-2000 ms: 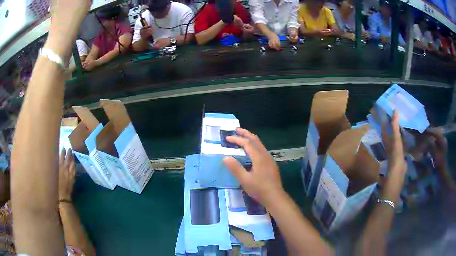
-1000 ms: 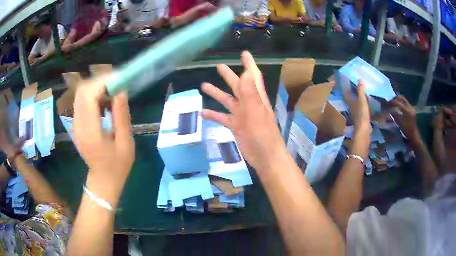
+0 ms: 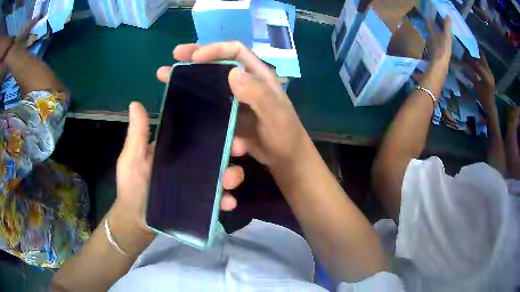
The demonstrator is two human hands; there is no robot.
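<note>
A phone (image 3: 191,148) with a dark screen and a mint green edge is held upright, slightly tilted, in front of my body. My left hand (image 3: 134,171) is around its lower left side, with fingertips showing past the right edge. My right hand (image 3: 259,100) grips its top, thumb at the upper right corner and fingers behind the top edge. A light blue and white product box (image 3: 222,25) stands on the bench beyond the phone. Flat carton blanks (image 3: 276,37) lie beside it, partly hidden by my right hand.
Open erected cartons (image 3: 368,60) stand at right on the green bench (image 3: 97,74), with more at the upper left. A neighbour's hand (image 3: 439,51) holds a carton at right over a pile of blanks (image 3: 456,102). Another neighbour's arm (image 3: 31,68) is at left.
The view has tilted down. The phone, a blurred green shape raised in my left hand one second ago, is now lower and nearer. My right hand has moved from over the blanks onto it.
</note>
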